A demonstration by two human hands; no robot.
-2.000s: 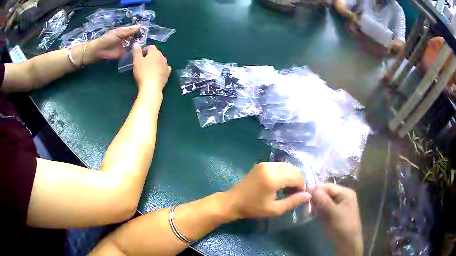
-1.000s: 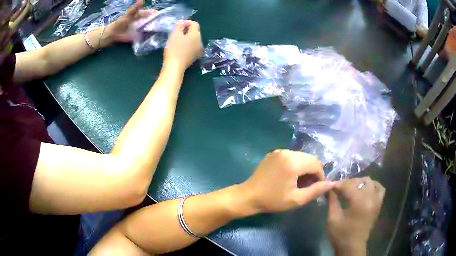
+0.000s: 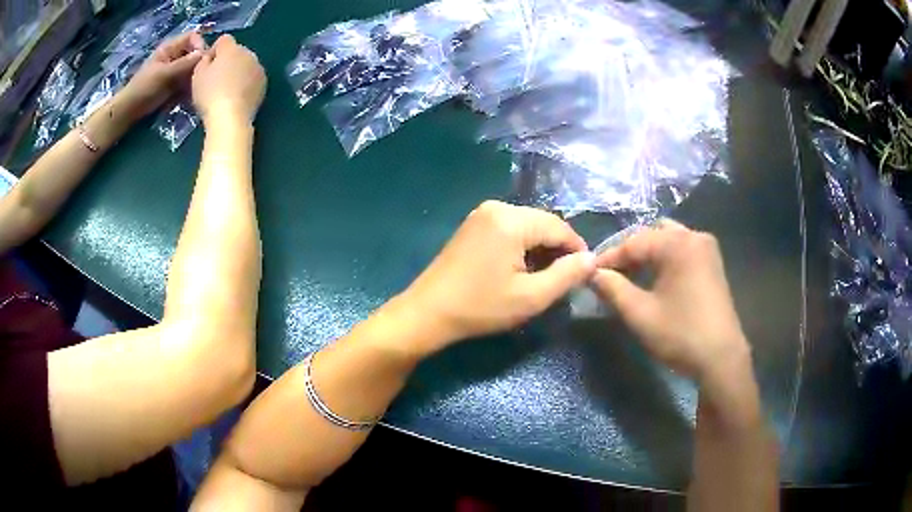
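My left hand (image 3: 510,270), with a silver bracelet at the wrist, and my right hand (image 3: 670,290) meet at the fingertips in front of me. Between them they pinch the edge of a small clear zip-lock bag (image 3: 590,303), whose film shows just below and above the fingertips. Its contents are hidden or too unclear to tell. The main bag pile (image 3: 610,90), a broad shiny heap of overlapping clear bags with dark pieces at its left end, lies on the table just beyond my hands.
A neighbour's arms (image 3: 205,230) reach in at left, hands on a small bag, with more bags (image 3: 130,50) beyond. A looser bag heap (image 3: 870,270) lies right of the table seam (image 3: 803,250). Yellow-green strips (image 3: 860,100) and upright bars (image 3: 808,35) are at upper right.
The view has shifted, so the pile sits higher in the picture. My hands still pinch at a bag edge, with the right hand now raised more fully into view. The neighbour's hands have come together.
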